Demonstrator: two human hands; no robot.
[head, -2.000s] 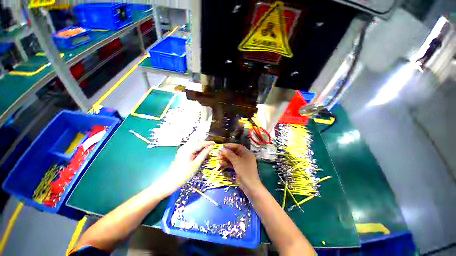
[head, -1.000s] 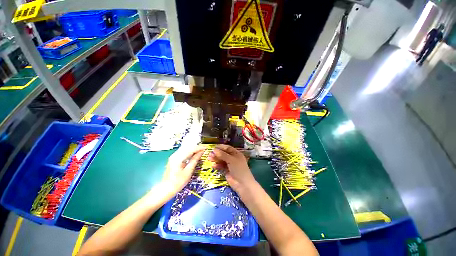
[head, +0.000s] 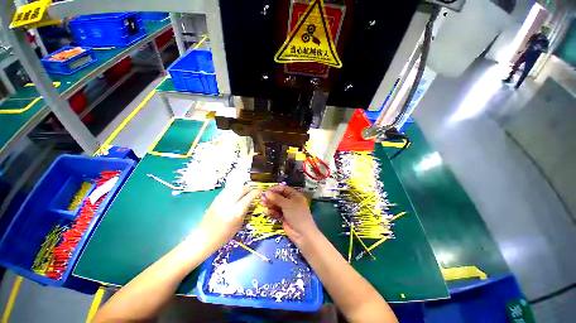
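Observation:
My left hand (head: 228, 207) and my right hand (head: 289, 207) meet at the front of the dark crimping die (head: 268, 167). A yellow wire (head: 264, 185) lies at the fingertips of both hands, in front of the die; the fingers hide part of it. Below the hands, yellow wires (head: 262, 224) are heaped at the back of the blue parts tray (head: 205, 291), with small silvery terminals (head: 256, 282) loose in its front. Whether my right fingers also hold a terminal cannot be seen.
White wires (head: 208, 164) lie left of the die. Red-handled scissors (head: 316, 168), a yellow-and-white wire pile (head: 365, 195) and a red block (head: 357, 131) are at the right. A divided blue bin (head: 22, 249) stands at the left. A person (head: 528, 57) is far back right.
The view has tilted and shifted a little. Both hands stay close together before the die, with small finger movements. The distant person shows more fully now.

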